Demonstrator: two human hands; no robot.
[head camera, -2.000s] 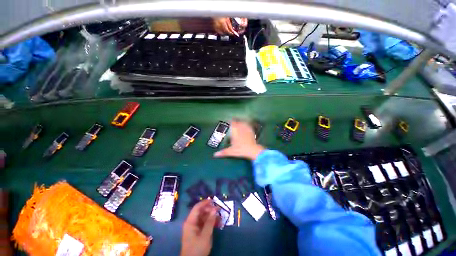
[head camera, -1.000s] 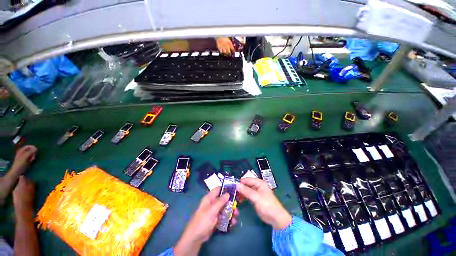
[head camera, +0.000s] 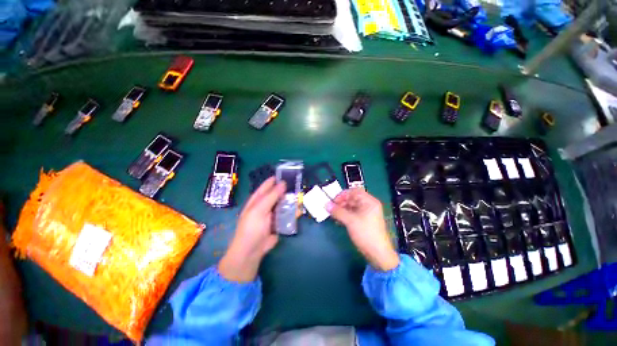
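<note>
My left hand (head camera: 253, 226) holds a part-assembled phone body (head camera: 289, 199) upright by its left side, pale and slightly blurred, with an orange bit at its right edge. My right hand (head camera: 362, 219) is beside it, its fingertips pinched at the edge of white rectangles (head camera: 317, 202); I cannot tell if it grips one. Dark flat parts (head camera: 262, 176) lie behind the phone. Other phone bodies lie at the left (head camera: 222, 179) and just behind my right hand (head camera: 353, 175).
A bag of orange parts (head camera: 150, 233) lies at left. A black blister tray (head camera: 440, 209) with some white rectangles lies at right. Across the green surface runs a row of phones (head camera: 209, 111), a red housing (head camera: 176, 73) and yellow-framed housings (head camera: 451, 107). Stacked trays (head camera: 237, 27) stand beyond.
My right hand has moved off the held phone to the white rectangles on the right. My left hand has shifted slightly left with the phone. The view has tilted down.
</note>
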